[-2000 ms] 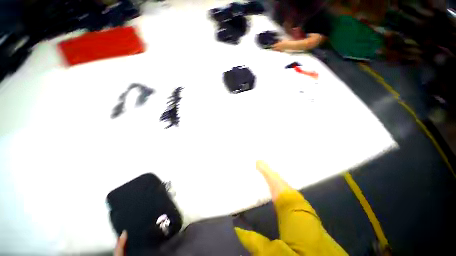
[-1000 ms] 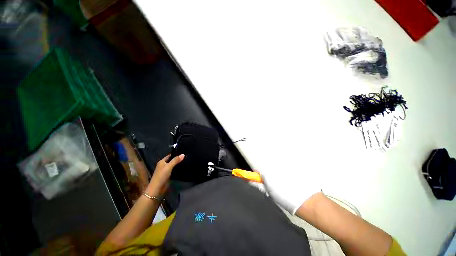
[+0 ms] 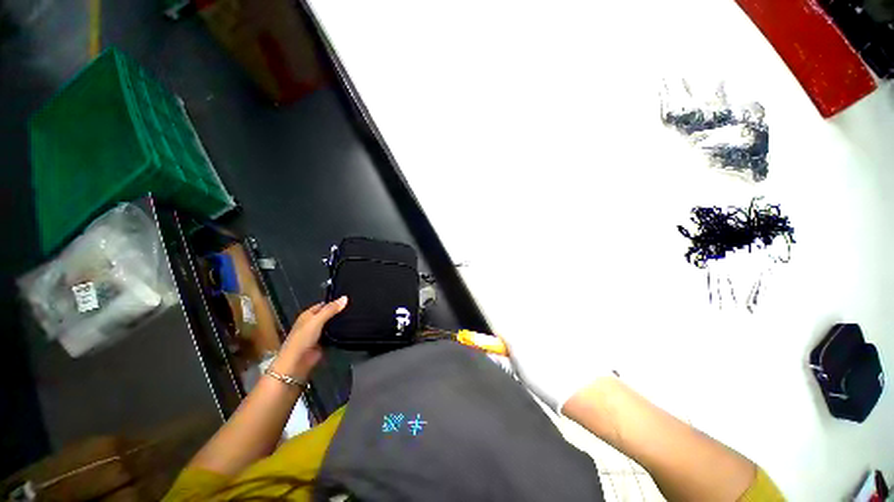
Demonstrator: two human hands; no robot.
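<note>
A black zippered bag [image 3: 375, 294] with a small white logo is held upright over the grey apron, beside the table's edge. My left hand [image 3: 312, 338], bare with a bracelet, grips its left side, thumb on the front. My right hand [image 3: 529, 368], in a white glove, is hard to make out against the white table. It holds a yellow-orange handled tool [image 3: 482, 341] whose thin dark shaft points left to the bag's lower right edge. Whether the tip touches the bag cannot be told.
On the white table [image 3: 529, 147] lie a grey-silver pile [image 3: 725, 132], black cords [image 3: 735, 233], another black bag [image 3: 847, 373] and a red bin [image 3: 819, 59]. At left are a green crate [image 3: 118, 147] and a dark cabinet with a clear plastic bag [image 3: 103, 284].
The held bag has shifted slightly left and shows its front more squarely. The tool's tip has moved off the logo to the bag's lower edge. The view has shifted a little.
</note>
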